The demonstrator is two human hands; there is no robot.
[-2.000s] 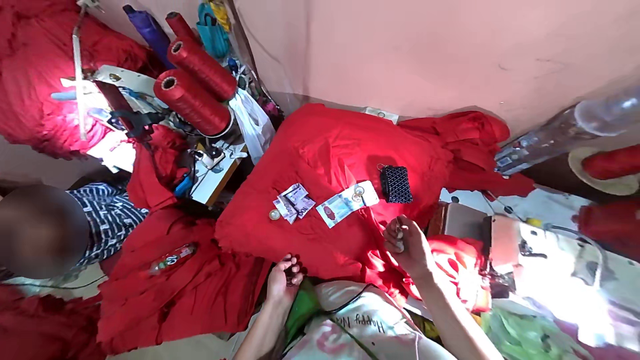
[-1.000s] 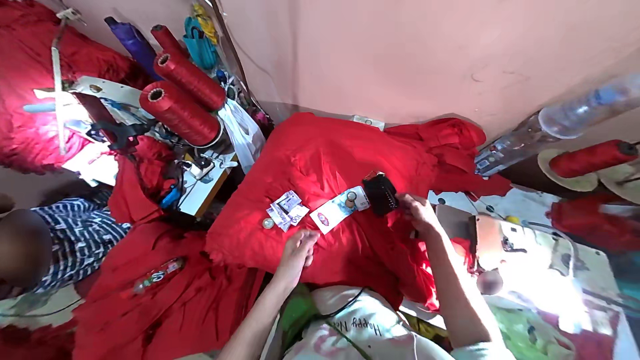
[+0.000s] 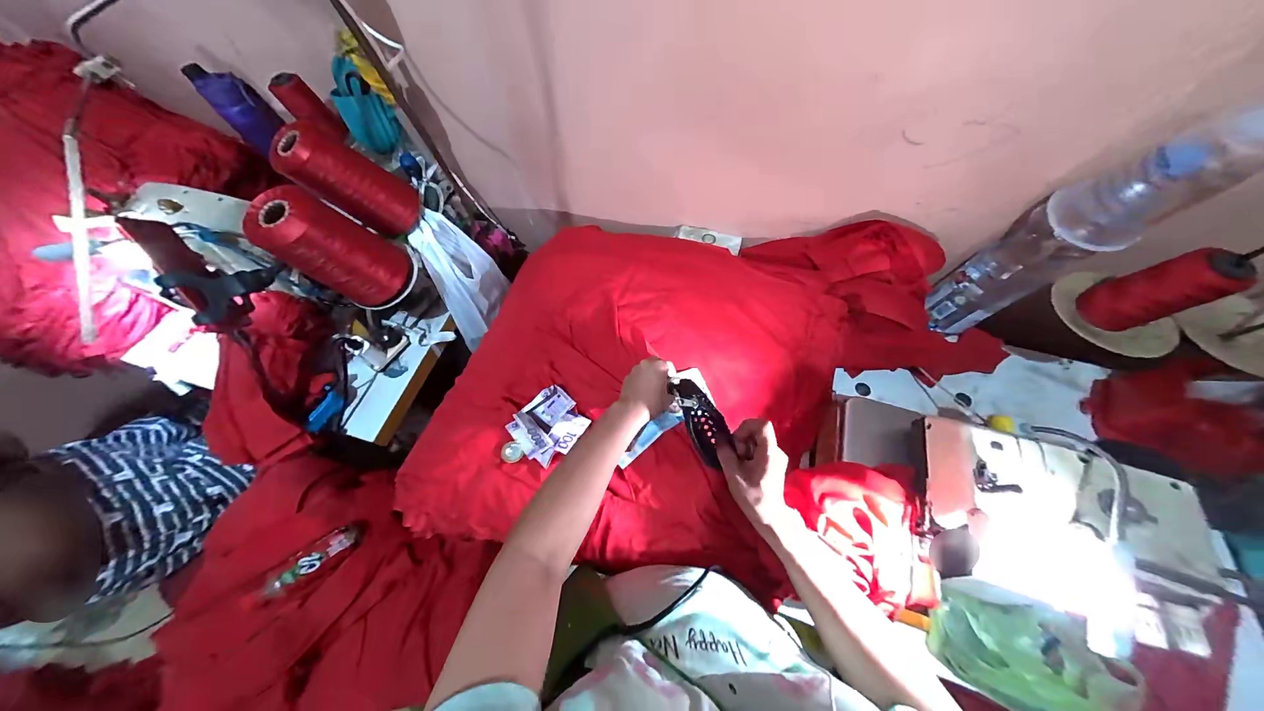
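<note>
A large heap of red fabric lies before me. Above it, my right hand grips the lower end of a small black patterned pouch. My left hand is at the pouch's upper end, its fingers closed around that edge. Under the pouch, a bluish banknote shows partly, the rest hidden by my left hand and the pouch. To the left, several folded purple banknotes lie on the fabric, with a coin beside them.
Large red thread cones and a sewing machine stand at the left. A person in a patterned shirt is at the far left. At the right are another sewing machine, a stacked plastic bottle column and a green plastic bag.
The pouch lay flat on the fabric; my right hand took hold of it and it is now raised and tilted. My left hand has moved up and right to the pouch.
</note>
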